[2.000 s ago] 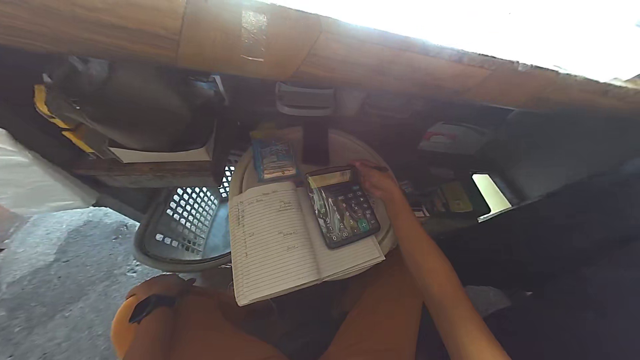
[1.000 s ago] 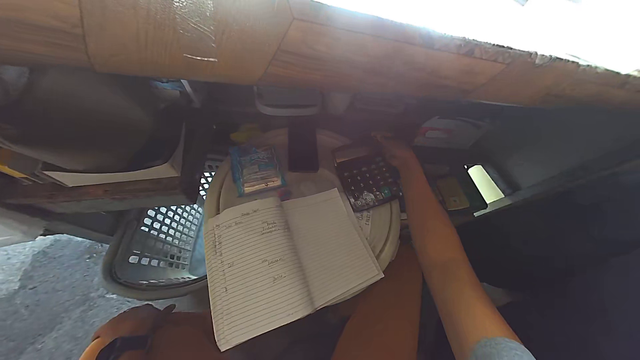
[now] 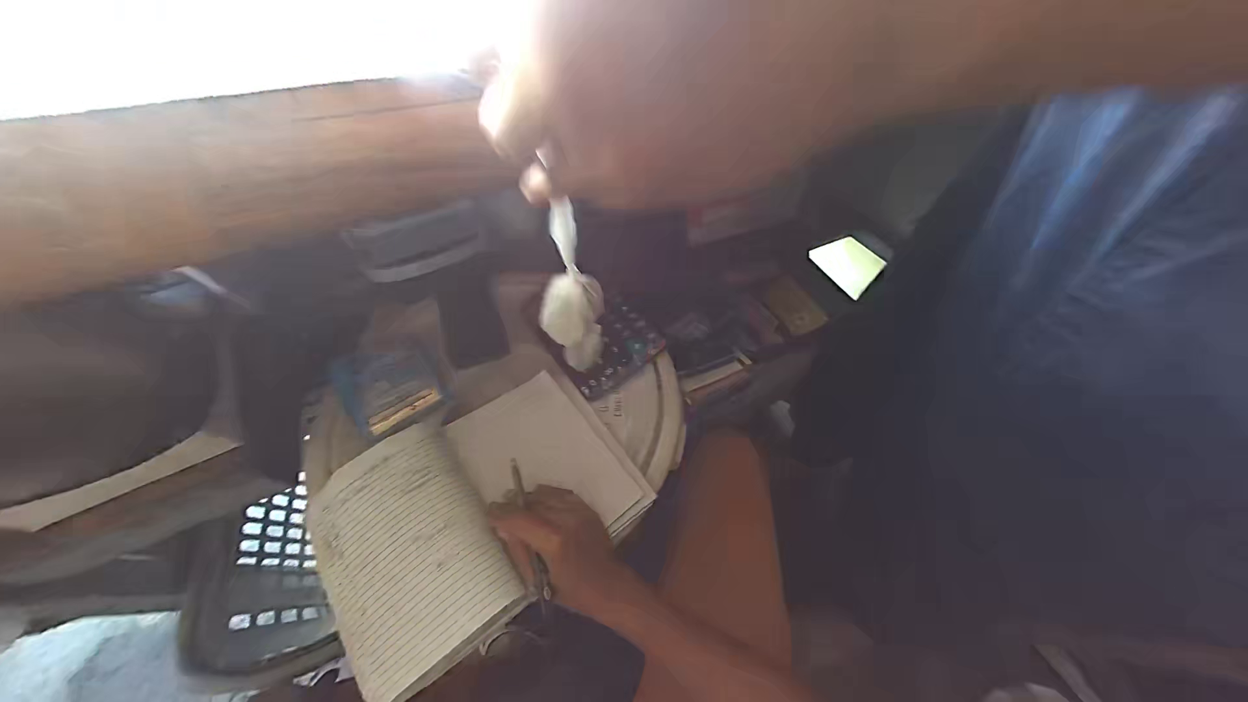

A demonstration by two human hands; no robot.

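Note:
My right hand (image 3: 561, 541) holds a pen (image 3: 519, 483) over the inner edge of the right page of an open lined notebook (image 3: 419, 556). The notebook's left page bears writing; its right page looks blank. Beyond it, a calculator (image 3: 639, 341) lies on a round pale lid or stool top (image 3: 668, 409), beside a dark flat phone-like object (image 3: 473, 317) and a blue packet (image 3: 385, 385). My left hand cannot be made out. Above the calculator, another person's blurred hand (image 3: 546, 117) dangles a small clear plastic bag with whitish contents (image 3: 573, 312).
A wooden counter edge (image 3: 244, 175) crosses the top left. A perforated plastic basket (image 3: 263, 585) stands below left, beside a wooden shelf (image 3: 127, 507). Small boxes (image 3: 795, 304) lie at the right, near a person in blue clothing (image 3: 1102, 390).
My right hand has moved from the calculator to the notebook, now with a pen. Another person's arm and the small bag have come into view. The calculator, first over the notebook, lies beyond it.

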